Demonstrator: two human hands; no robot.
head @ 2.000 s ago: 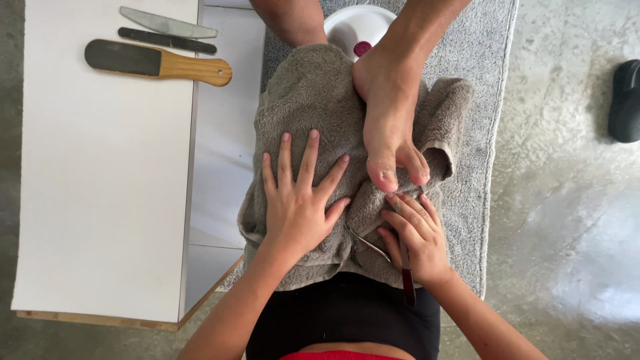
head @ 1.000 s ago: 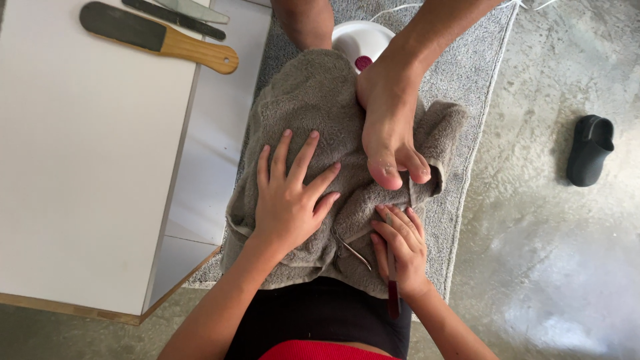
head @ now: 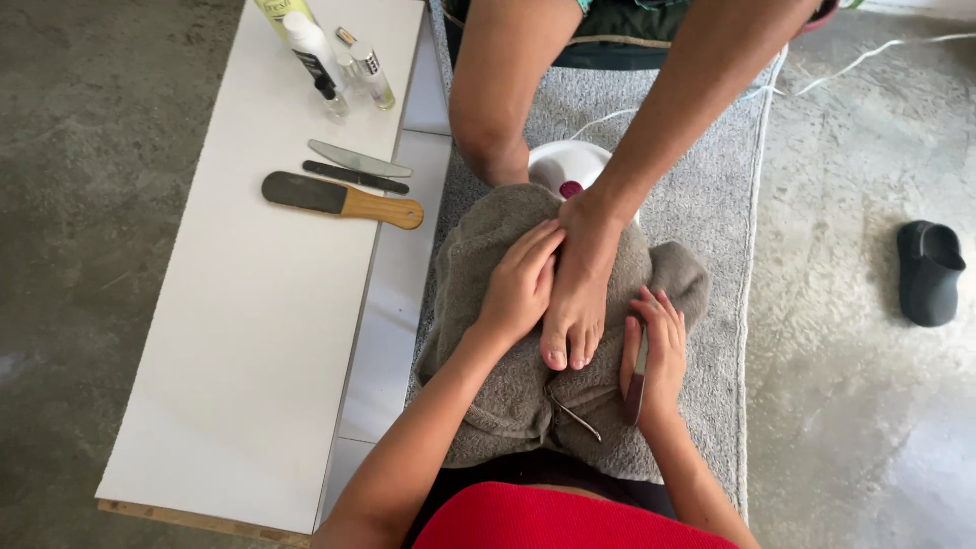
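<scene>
Another person's bare foot (head: 577, 305) rests on a grey-brown towel (head: 496, 389) over my lap, toes toward me. My left hand (head: 524, 282) lies along the left side of that foot, fingertips at the ankle, holding no tool. On the foot's right, my right hand (head: 657, 347) holds a slim metal tool with a dark red handle (head: 634, 396) between thumb and palm, the fingers resting at the towel. A thin curved metal tool (head: 573, 414), perhaps nippers, lies on the towel below the toes.
At left, a white table (head: 252, 320) carries a wooden-handled foot file (head: 343, 200), a black nail file (head: 355, 177), a grey file (head: 360, 158) and several bottles (head: 313, 47). Behind the foot is a white round device (head: 560, 162). A dark clog (head: 929, 273) stands on the floor at right.
The other person's foot has come down onto the towel, closer to me. My left hand has moved from flat on the towel to the foot's side. The view has shifted, showing more beyond the foot.
</scene>
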